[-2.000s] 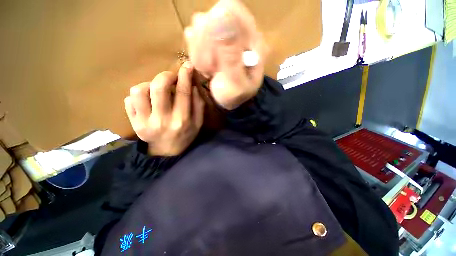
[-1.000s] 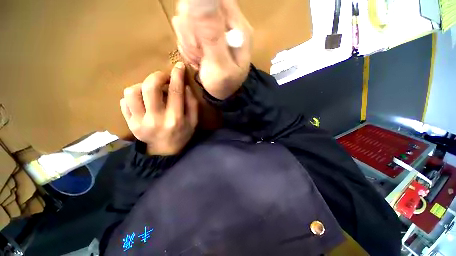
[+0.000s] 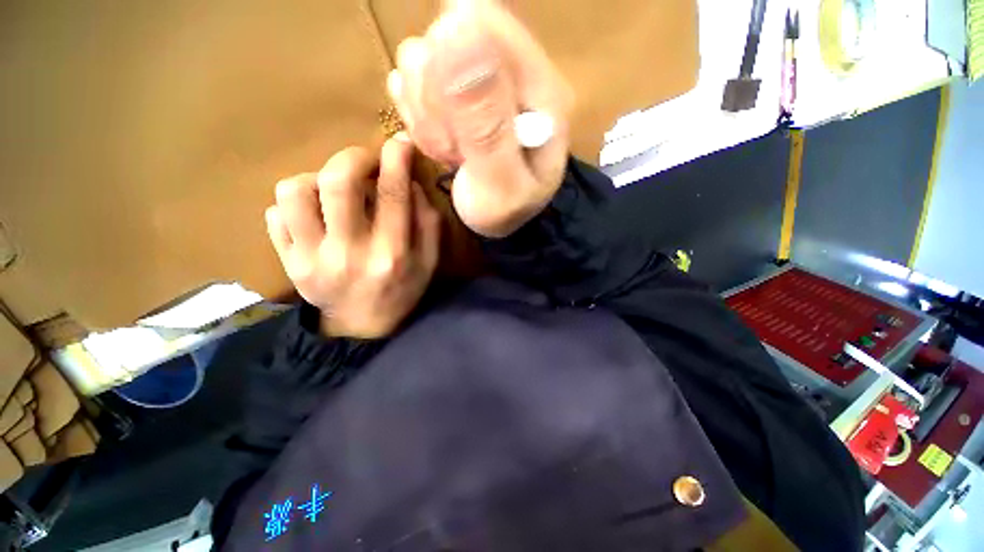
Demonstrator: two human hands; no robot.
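Observation:
A large brown panel (image 3: pixel 162 140) with a seam covers the table before me. A small gold-brown motif (image 3: pixel 390 119) lies by the seam. My left hand (image 3: pixel 356 239) rests on the panel below the motif, fingers bent, its index fingertip at the motif's lower edge; nothing shows in it. My right hand (image 3: pixel 480 119), slightly blurred, is closed in a fist around a slim tool (image 3: pixel 534 129) just right of the motif. Only the tool's round white end shows; its tip is hidden under the fist.
A hammer-like tool (image 3: pixel 741 92), a slim pointed tool (image 3: pixel 790 65) and a tape roll (image 3: pixel 836 32) lie at the upper right. Stacked brown panels (image 3: pixel 38 410) are at the far left. White papers (image 3: pixel 205 305) lie on the near table edge. A red-topped unit (image 3: pixel 815 323) stands right.
The view shifted and shifted back between frames. My right fist stays just right of the motif with the tool in it. My left hand stays in place on the panel.

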